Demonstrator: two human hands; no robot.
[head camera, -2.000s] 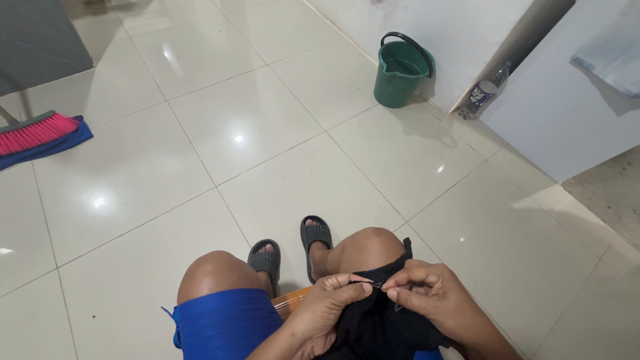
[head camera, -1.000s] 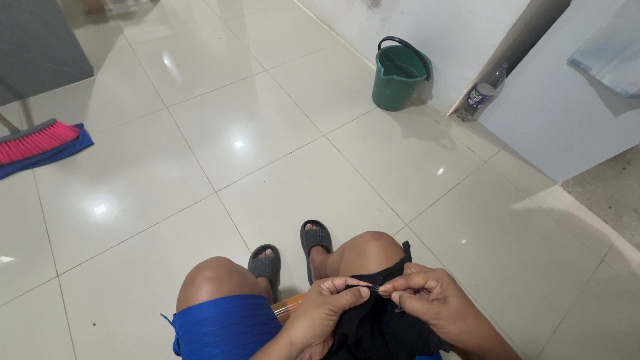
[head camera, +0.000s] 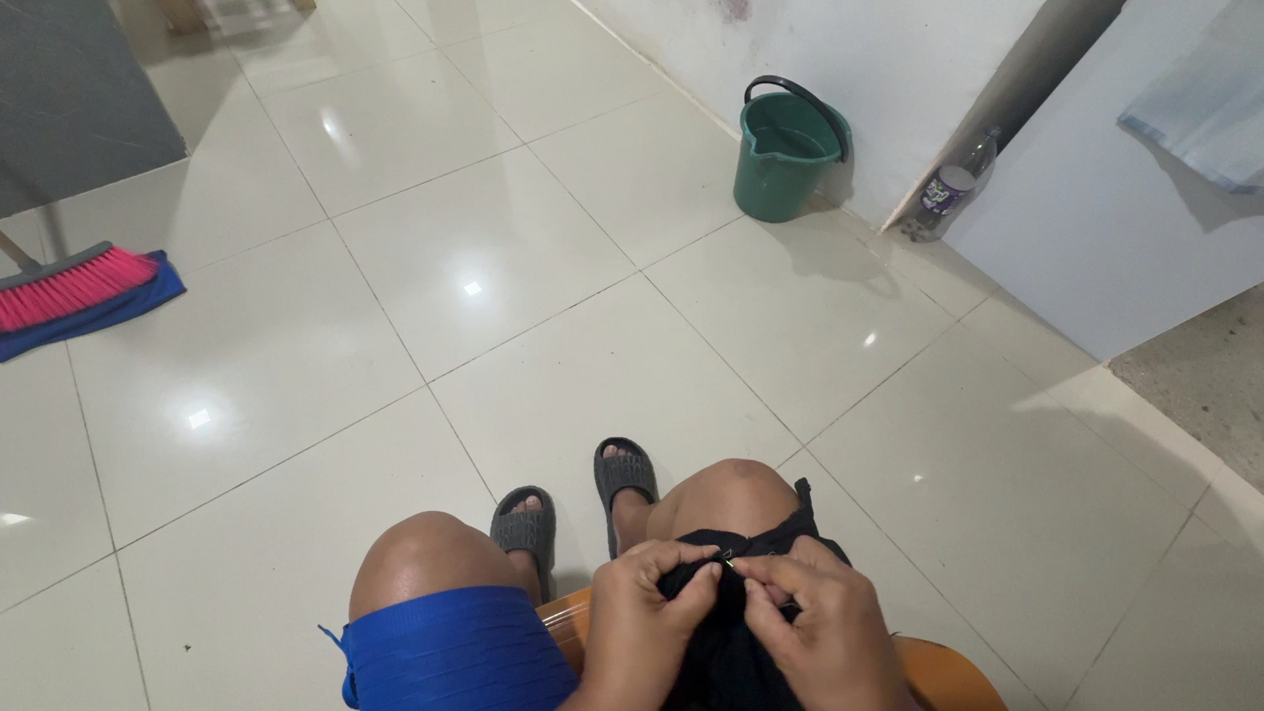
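Observation:
Black cloth (head camera: 721, 632) lies over my right thigh and hangs between my legs. Its upper edge is pinched between the thumb and forefinger of my left hand (head camera: 657, 612). Close beside it, the thumb and forefinger of my right hand (head camera: 815, 617) meet at a tiny shiny piece (head camera: 729, 562) on the cloth; its exact kind is too small to tell. The fingertips of both hands nearly touch. My palms and the lower part of the cloth are partly hidden by my hands.
An orange plastic seat (head camera: 943, 676) is under me. A green bucket (head camera: 780, 183) stands by the wall, near a plastic bottle (head camera: 948, 193). A pink-bristled broom (head camera: 74, 286) rests on a blue cloth (head camera: 109, 314) at the left. My feet wear dark slides (head camera: 624, 472) on the tiled floor.
Both hands stay at the black cloth over my lap, with only small finger movements. The bucket and broom have not moved.

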